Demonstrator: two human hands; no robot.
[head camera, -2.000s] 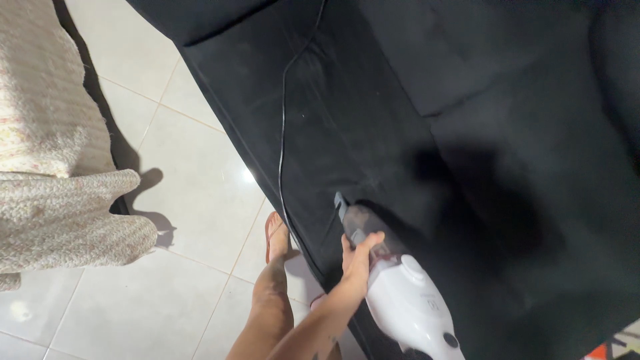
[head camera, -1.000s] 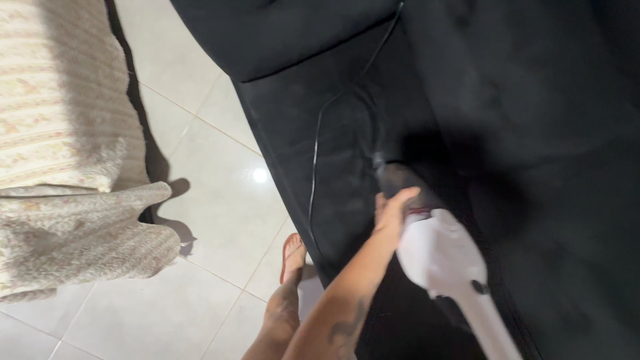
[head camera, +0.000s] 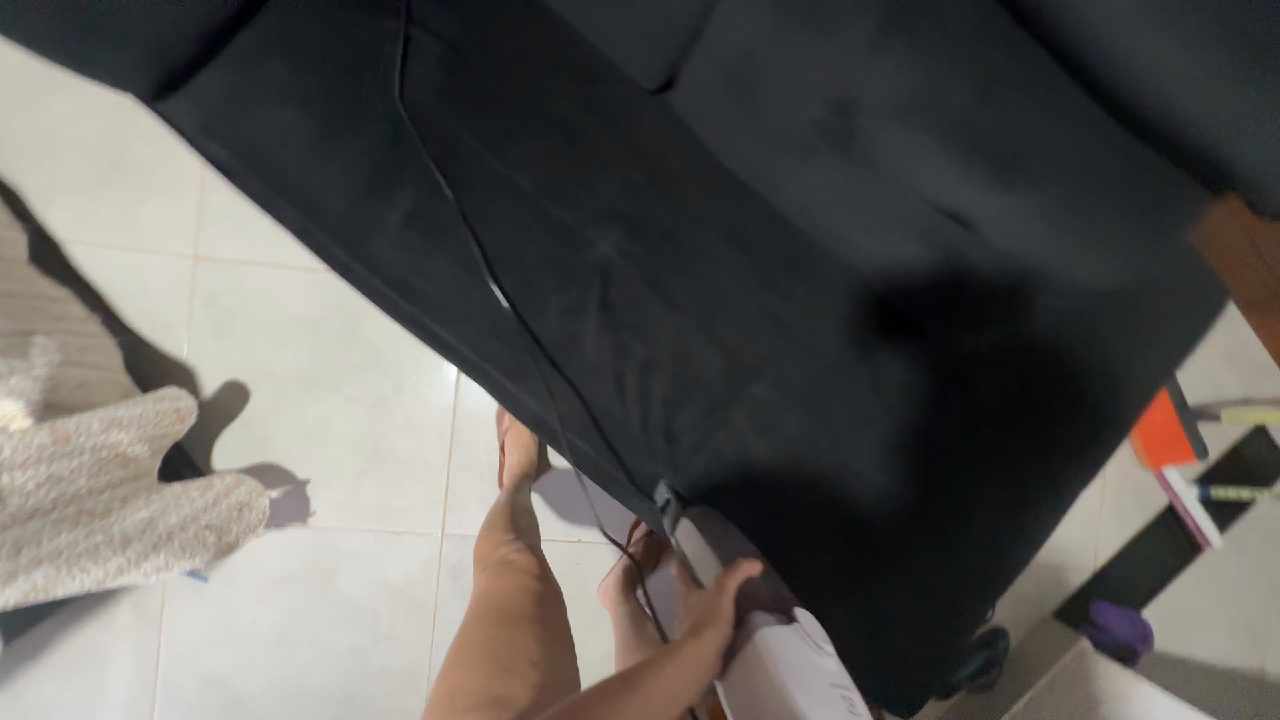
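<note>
My left hand (head camera: 712, 612) is closed around the clear front part of a white handheld vacuum cleaner (head camera: 790, 665), with its thumb over the top. The vacuum's narrow grey nozzle (head camera: 666, 495) points up at the near edge of a black fabric sofa seat (head camera: 560, 230). A black power cord (head camera: 440, 180) crosses the seat, passes over its edge and hangs down beside my legs. The vacuum's rear end is cut off by the bottom of the view. My right hand is not in view.
A cream woven cover (head camera: 120, 490) drapes over furniture on the left. Pale floor tiles (head camera: 300, 400) lie between it and the sofa. Near the sofa's right end are an orange object (head camera: 1162, 430), a purple item (head camera: 1118, 628) and a dark flat strip (head camera: 1135, 570). My feet stand beside the sofa.
The vacuum, with my left hand on it, has moved from farther in on the seat to its near edge. The view has shifted, and more floor at the right now shows.
</note>
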